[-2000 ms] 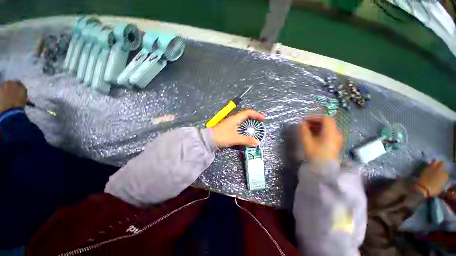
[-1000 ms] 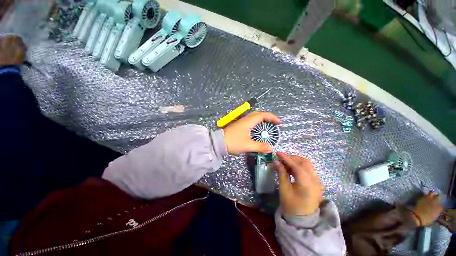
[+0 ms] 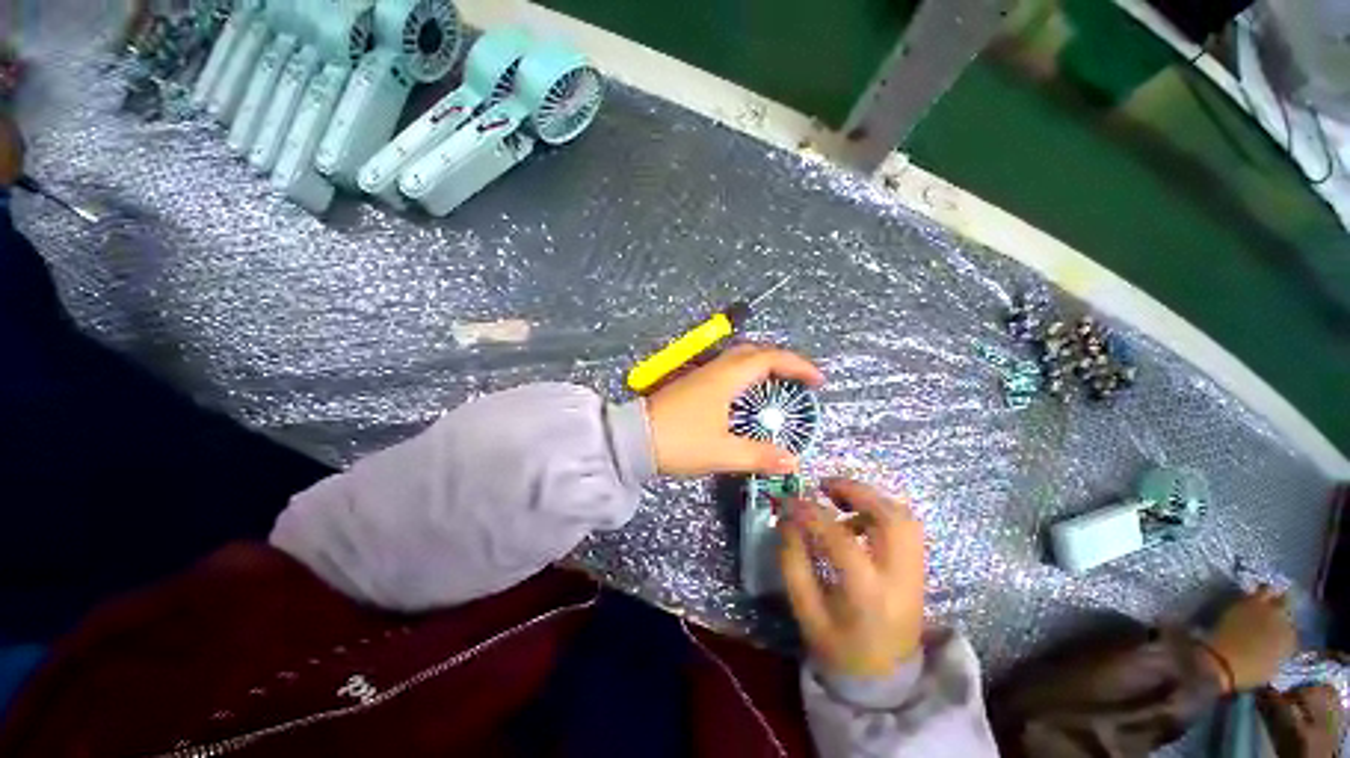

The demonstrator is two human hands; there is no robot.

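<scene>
A handheld fan (image 3: 761, 548) lies on the bubble wrap in front of me, its round grille away from me and its whitish handle towards me. My left hand (image 3: 711, 419) grips the fan head from the left, fingers above and thumb below the grille. My right hand (image 3: 859, 570) is at the neck and open upper end of the handle, fingertips close together there. Whether the fingertips pinch a small part is too small to tell. They partly hide the handle. Green and reddish bits show at the neck.
A yellow screwdriver (image 3: 684, 353) lies beyond my left hand. A row of mint fans (image 3: 333, 119) is at far left. Small metal parts (image 3: 1084, 359) and green pieces (image 3: 1019, 381) lie at right. Another fan (image 3: 1099, 536) lies near another person's hand (image 3: 1253, 637). A beige strip (image 3: 492, 332) lies left.
My right hand has come in from the right to the fan's neck and now sits slightly lower along the handle. My left hand still holds the head. The camera view has shifted.
</scene>
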